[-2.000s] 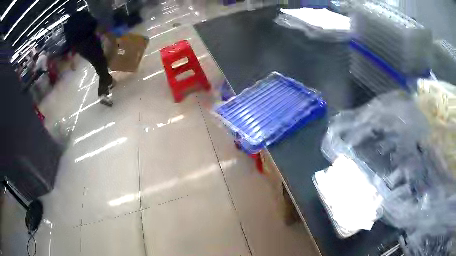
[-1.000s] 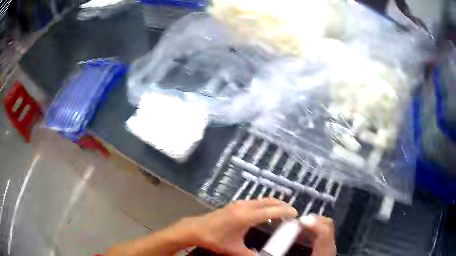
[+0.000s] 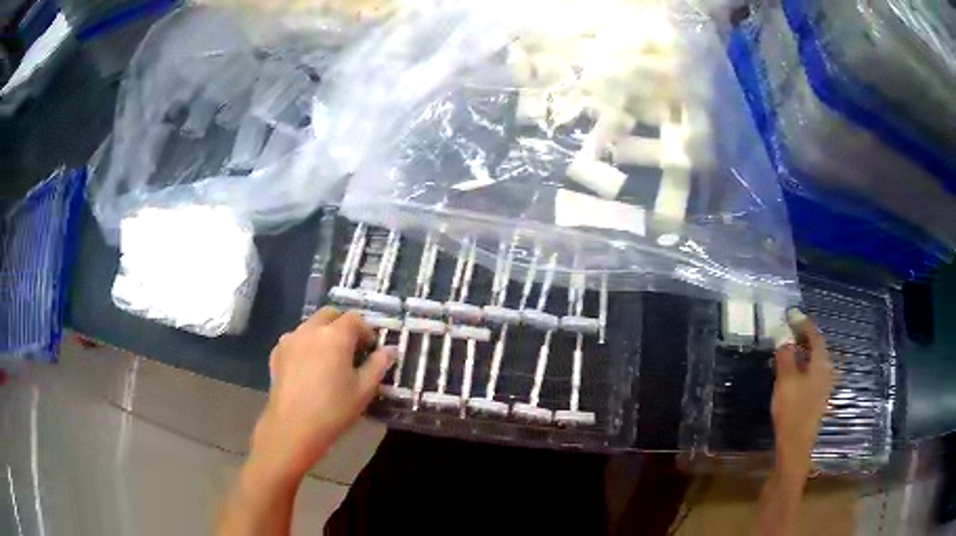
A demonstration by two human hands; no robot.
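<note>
A clear tray [image 3: 618,403] lies directly in front, with rows of stemmed parts [image 3: 489,406], thin white stems joined to short grey-white bars. My left hand [image 3: 327,366] is over the tray's left end, fingers bent at the end of a bar; whether it grips one cannot be told. A second clear tray [image 3: 854,377] lies to the right, with a few white housings [image 3: 738,318] near its upper left. My right hand [image 3: 803,382] has its fingertips at a white housing [image 3: 774,320] there; whether it grips it is unclear.
A stack of white sheets [image 3: 187,267] lies left of the near tray. Behind are open clear bags, one with greyish covers [image 3: 246,120], one with cream pieces [image 3: 598,173]. A blue tray [image 3: 40,267] is at the left table edge. Blue and clear stacked trays [image 3: 854,225] stand at the right.
The view has swung right and down onto the trays. The white piece between the hands a second ago is no longer there; the hands are now apart, right hand at the right tray.
</note>
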